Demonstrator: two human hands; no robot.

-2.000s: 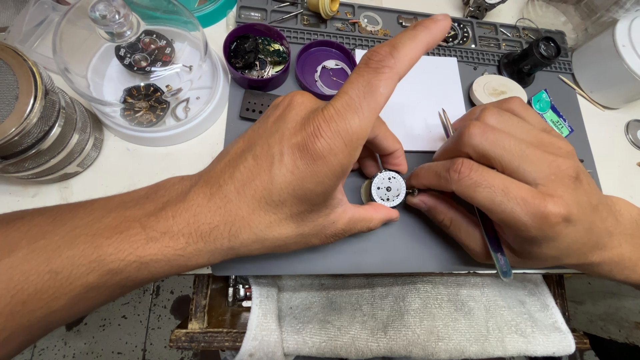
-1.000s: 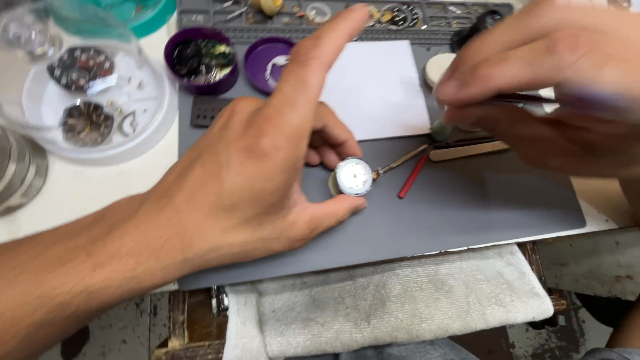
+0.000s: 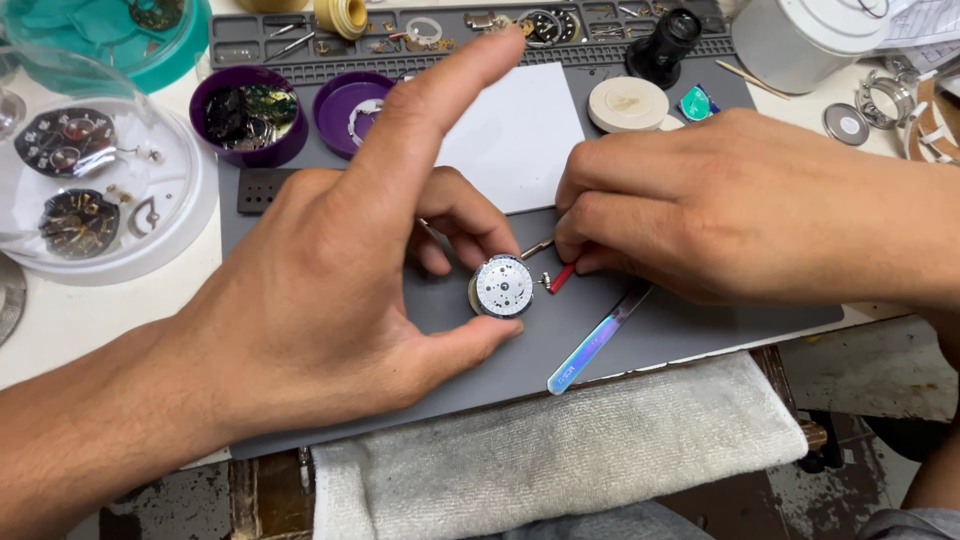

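Between its thumb and a finger, my left hand point(image 3: 352, 277) holds a round watch movement point(image 3: 504, 286) by its edge, the white calendar ring side up. A stem with a crown point(image 3: 545, 280) sticks out of the movement's right side. My right hand point(image 3: 705, 202) has its fingertips down on the mat, at a thin red stick point(image 3: 562, 278) whose end lies beside the crown. Iridescent tweezers point(image 3: 596, 345) reach out from under this hand. A slim metal tool point(image 3: 536, 248) lies between the two hands, its far end hidden by my right fingers.
A grey work mat point(image 3: 465, 405) bears white paper point(image 3: 517, 142), purple tubs point(image 3: 296, 135), a cream round case point(image 3: 628, 105) and a black loupe point(image 3: 667, 45). A parts tray point(image 3: 450, 52) runs along the back. Clear-domed dish point(image 3: 187, 225) is at left; a towel point(image 3: 562, 457) hangs at the front edge.
My right hand went up and away from the movement, then came down to the red stick. The tweezers, in that hand two seconds ago, now lie partly under it. My left hand keeps holding the movement.
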